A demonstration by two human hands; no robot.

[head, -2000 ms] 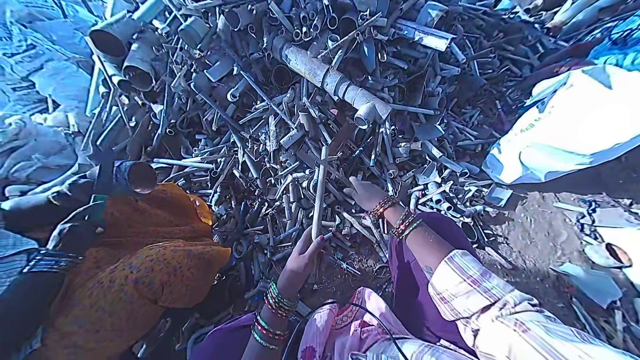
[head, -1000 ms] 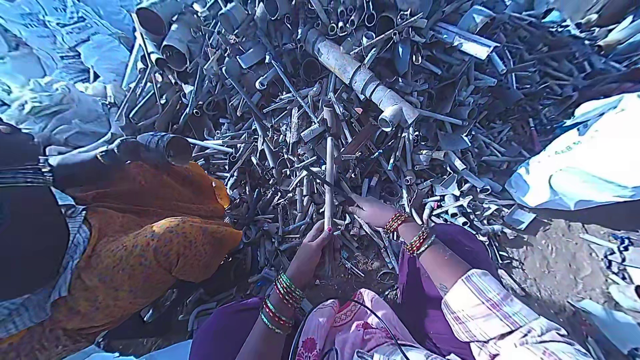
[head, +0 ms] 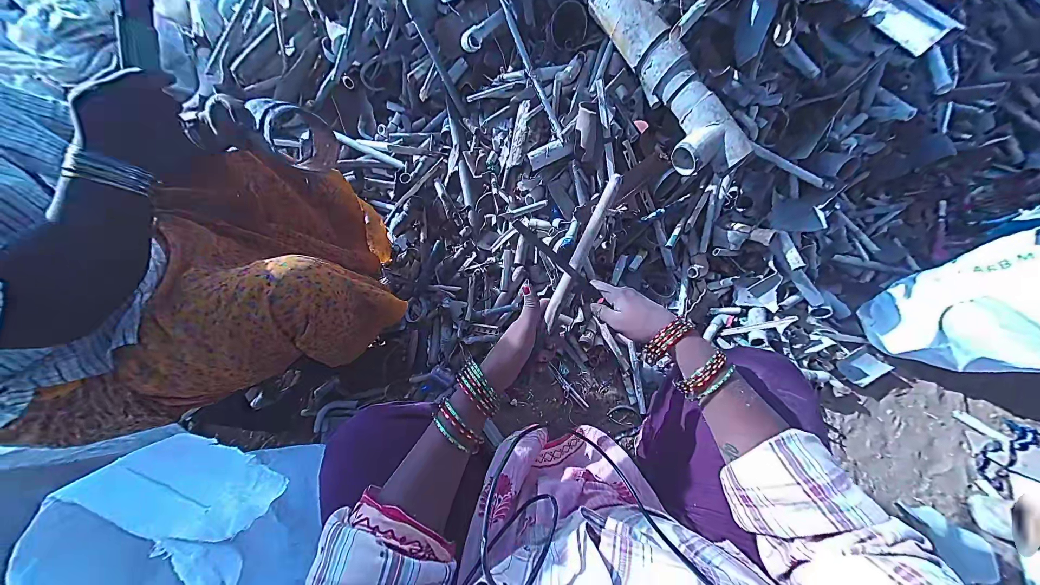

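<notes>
My left hand (head: 520, 337) is around the lower end of a pale, narrow plastic pipe (head: 587, 244), its thumb pointing up beside it. The pipe slants up and to the right. In my right hand (head: 634, 313) is a dark, flat, blade-like tool (head: 556, 258), which reaches up and to the left and crosses the pipe. The tool's far tip lies over the scrap; its exact kind cannot be told. Both wrists carry bangles. Beyond the hands spreads a heap of mixed pipe scrap (head: 520, 162).
Close on the left sits a person in orange cloth (head: 276, 301), a hand near a wide pipe ring (head: 305, 134). A thick pale pipe with a branch (head: 682, 89) lies on the heap. White sacks are at right (head: 967, 301) and lower left (head: 162, 504).
The pipe in my left hand now leans right, where it stood more upright before. The person on the left has moved an arm and the wide pipe piece up. The view has shifted.
</notes>
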